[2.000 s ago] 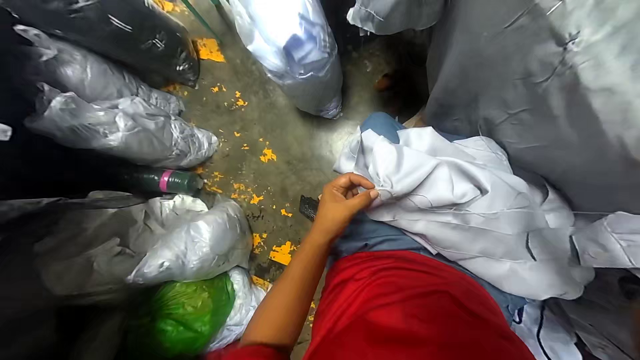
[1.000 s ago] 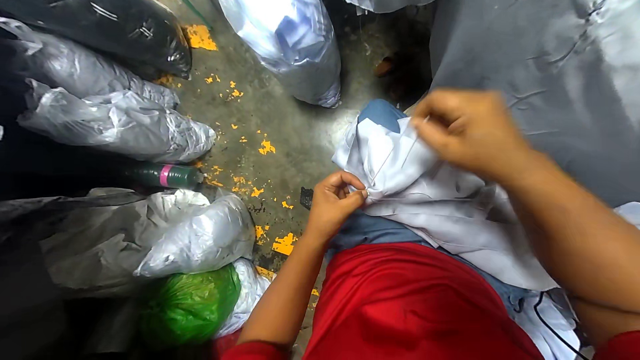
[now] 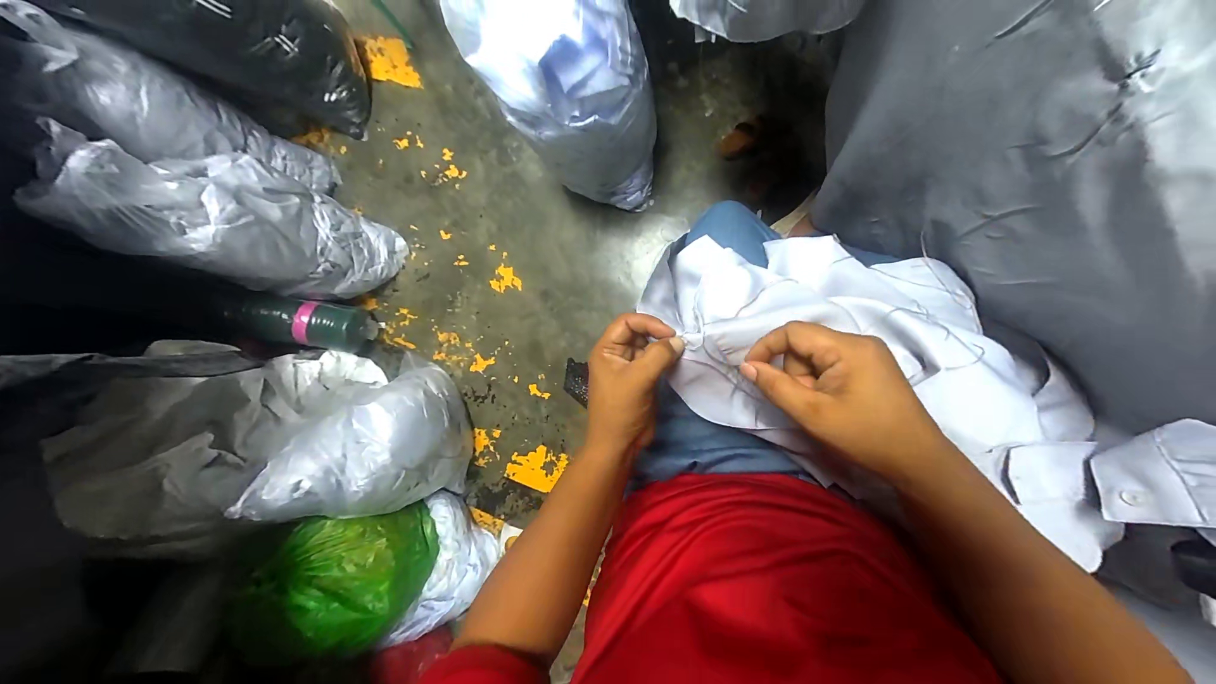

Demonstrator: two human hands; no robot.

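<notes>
A white garment (image 3: pixel 855 323) lies bunched over my lap, with a buttoned cuff (image 3: pixel 1154 480) stretching off to the right. Its left edge is pinched between the thumb and forefinger of my left hand (image 3: pixel 632 370). Just right of that spot, my right hand (image 3: pixel 826 385) has thumb and forefinger together above the cloth; whether a needle or thread is between them is too small to tell. Loose threads lie on the garment's upper right part. Blue trousers (image 3: pixel 708 442) show beneath the cloth.
Filled plastic bags (image 3: pixel 228 214) lie at the left, with a dark bottle with a pink band (image 3: pixel 313 323) and a green bag (image 3: pixel 351 579) below. A white bag (image 3: pixel 579 104) stands ahead on the concrete floor (image 3: pixel 532 332). Grey sheeting (image 3: pixel 988 190) covers the right side.
My right hand, out of view two seconds ago and raised above the garment one second ago, is now low beside my left hand. My left hand keeps its pinch on the cloth.
</notes>
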